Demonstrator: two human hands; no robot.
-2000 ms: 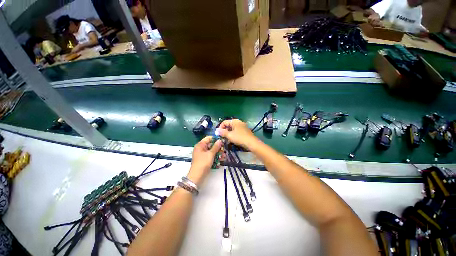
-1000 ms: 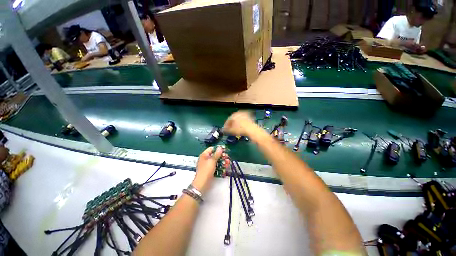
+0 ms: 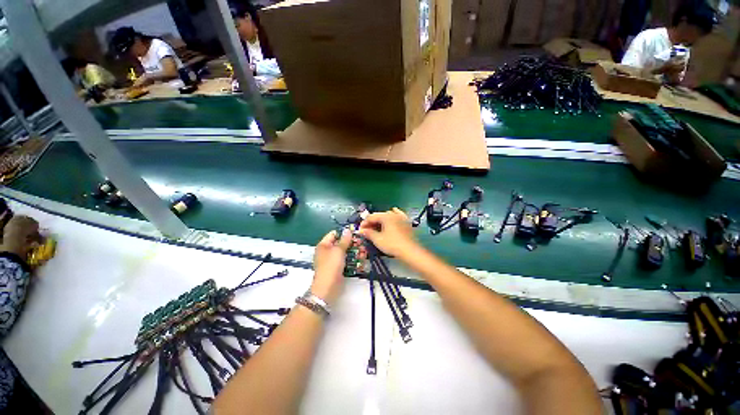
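Observation:
My left hand holds a short green PCB strip upright above the near edge of the belt. Several black cable leads hang from the strip over the white bench. My right hand is at the strip's top end, its fingertips pinched beside the left fingertips; what they pinch is too small to tell. A battery pack lies on the belt just behind the hands, partly hidden. Stacked PCB panels lie on the bench at left, their black cables fanning out.
The green conveyor belt carries spaced battery packs. More packs are piled at right. A large cardboard box stands beyond on a cardboard sheet. A grey post rises at left. Another person's hand is at far left.
My right hand reached over the belt and came back to the strip in my left hand. Another pack with a lead now lies on the belt right of my hands. The view shifted slightly.

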